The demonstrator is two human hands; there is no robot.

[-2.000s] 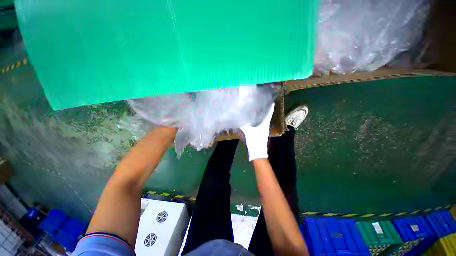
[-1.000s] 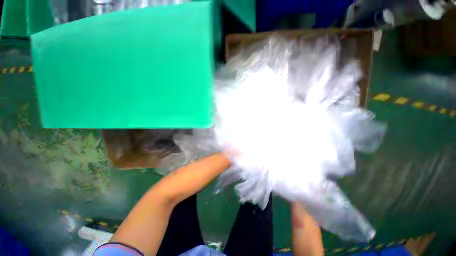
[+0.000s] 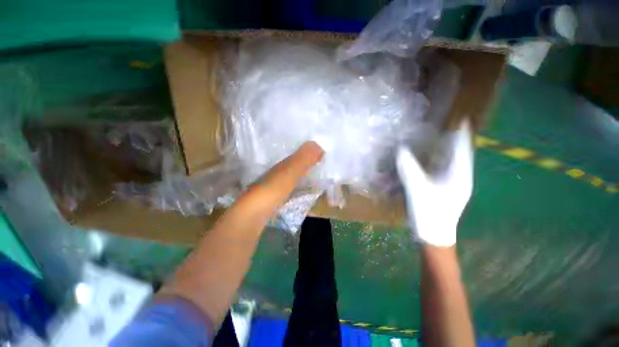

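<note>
A heap of crumpled clear plastic bags (image 3: 298, 101) fills an open brown cardboard carton (image 3: 193, 101) in front of me. My left forearm reaches into the heap. The arm shows to about the wrist (image 3: 312, 152); the gloved hand blends into the glaring bags, so its fingers and grip are hidden. My right hand (image 3: 438, 193), in a white knit glove, is open with thumb and fingers apart at the carton's front right. No bag shows held in it.
A second brown carton (image 3: 136, 220) with some clear bags stands at the left. A green bin (image 3: 88, 20) is at the upper left. Yellow-black tape (image 3: 529, 157) crosses the green floor at the right. My dark-trousered leg is below the carton.
The large bag bundle between my hands is now down in the right carton. My right hand has come off it and opened. The green bin has shifted up and left in view.
</note>
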